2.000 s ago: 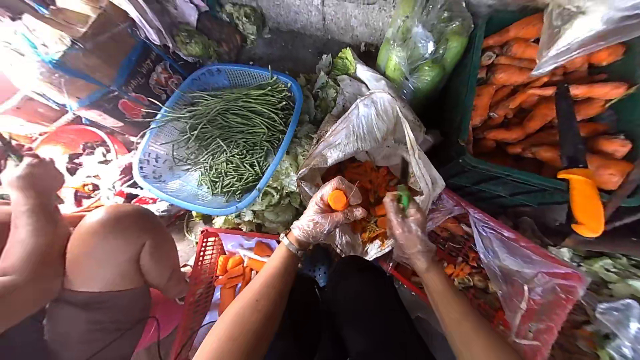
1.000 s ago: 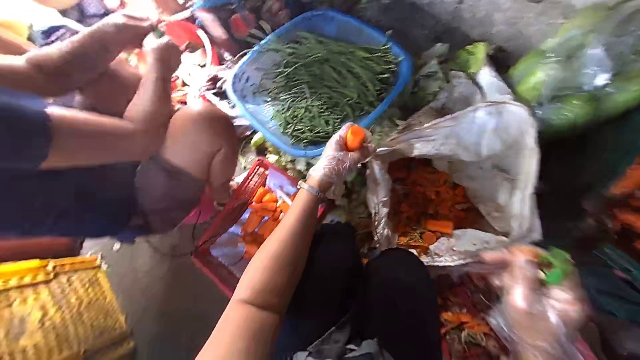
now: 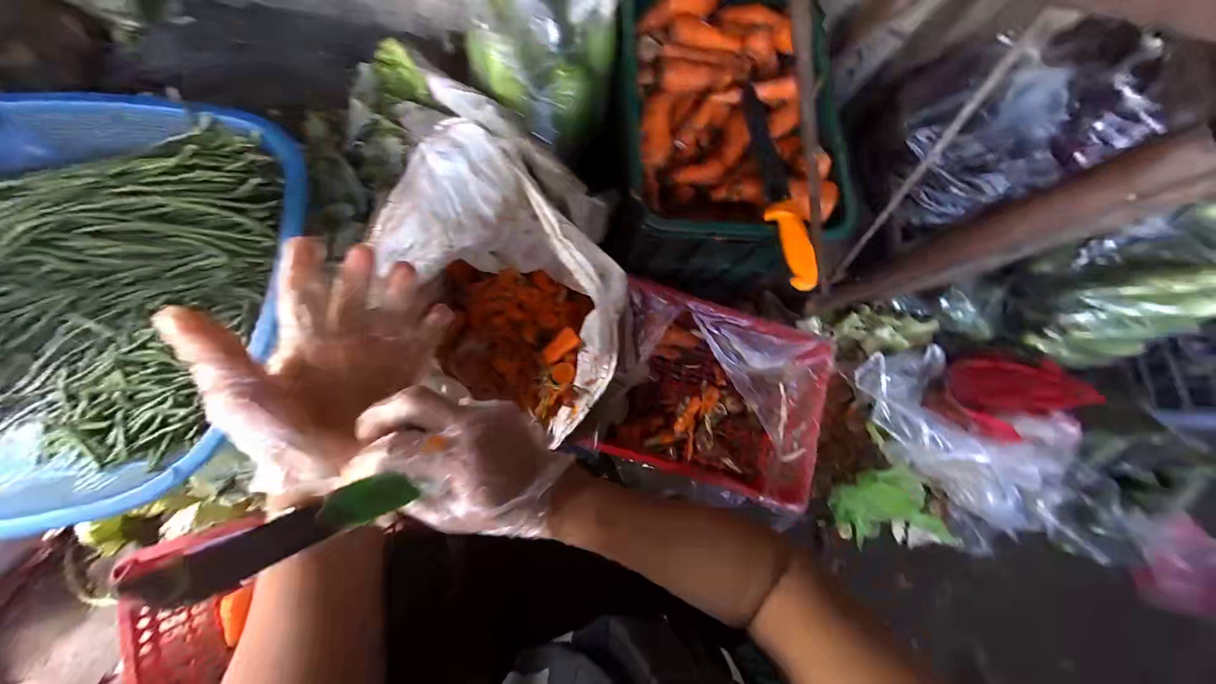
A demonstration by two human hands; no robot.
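Observation:
My left hand [image 3: 318, 380], in a clear plastic glove, is raised with its fingers spread and nothing in it. My right hand [image 3: 465, 461], gloved too, touches the left palm near the wrist and grips a green-handled knife [image 3: 370, 499] whose dark blade points down to the left. Behind both hands, a white sack [image 3: 475, 180] stands open with carrot peelings and pieces [image 3: 513, 332] inside. A red crate [image 3: 812, 418] lined with clear plastic, holding more scraps, is right of the sack. Part of a red basket [image 3: 176, 646] with carrot in it shows at the lower left.
A blue basket [image 3: 293, 190] of long green beans [image 3: 133, 237] stands at left. At the top, a green crate [image 3: 841, 204] holds whole carrots [image 3: 703, 85], with an orange-handled knife [image 3: 793, 247] over it. A wooden pole [image 3: 1026, 228], plastic bags [image 3: 988, 456] and leaves lie at right.
The carrot in my left hand one second ago is gone from it, and that hand is now spread. My right hand has come across to the left hand with the green-handled knife. The view has swung right.

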